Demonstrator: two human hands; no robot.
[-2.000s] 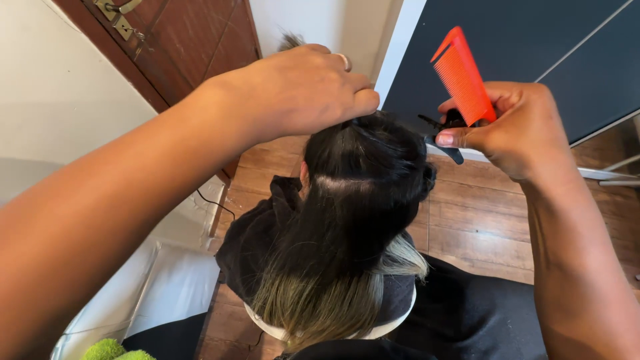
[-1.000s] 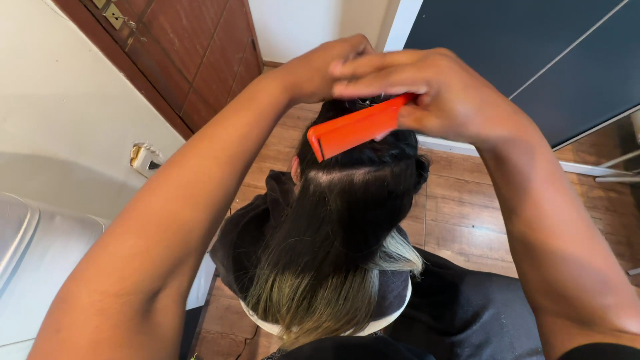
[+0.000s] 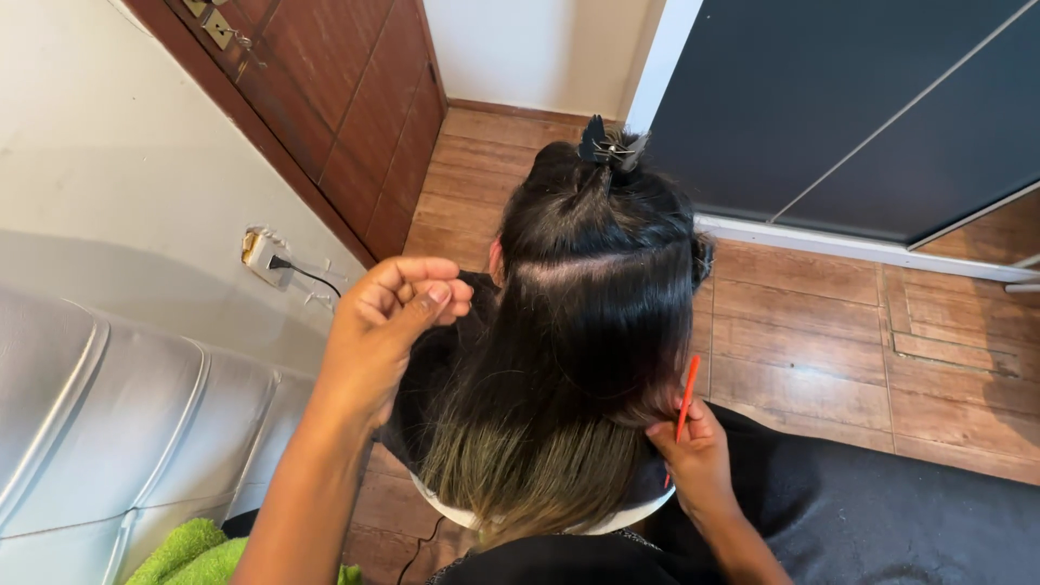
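A seated person's dark hair (image 3: 617,325) with lighter ends hangs down, parted across the back of the head. A dark claw clip (image 3: 611,149) fastens the upper section at the crown. My left hand (image 3: 398,317), fingers curled and thumb near the forefinger, is raised left of the hair; whether it pinches a fine strand cannot be seen. My right hand (image 3: 697,447) holds an orange comb (image 3: 686,398), seen edge-on, at the lower right of the hair, with some strands at its fingers.
A wall socket (image 3: 264,258) with a black plug is at left, above a padded silver-grey seat (image 3: 171,390). A green towel (image 3: 191,556) lies at lower left, a black padded surface (image 3: 894,512) at lower right. A brown door (image 3: 341,89) and dark sliding panels (image 3: 812,106) stand beyond.
Both hands have left the crown, where the claw clip now shows in the hair. The left hand has come down to the left side, the right hand with the comb to the lower right.
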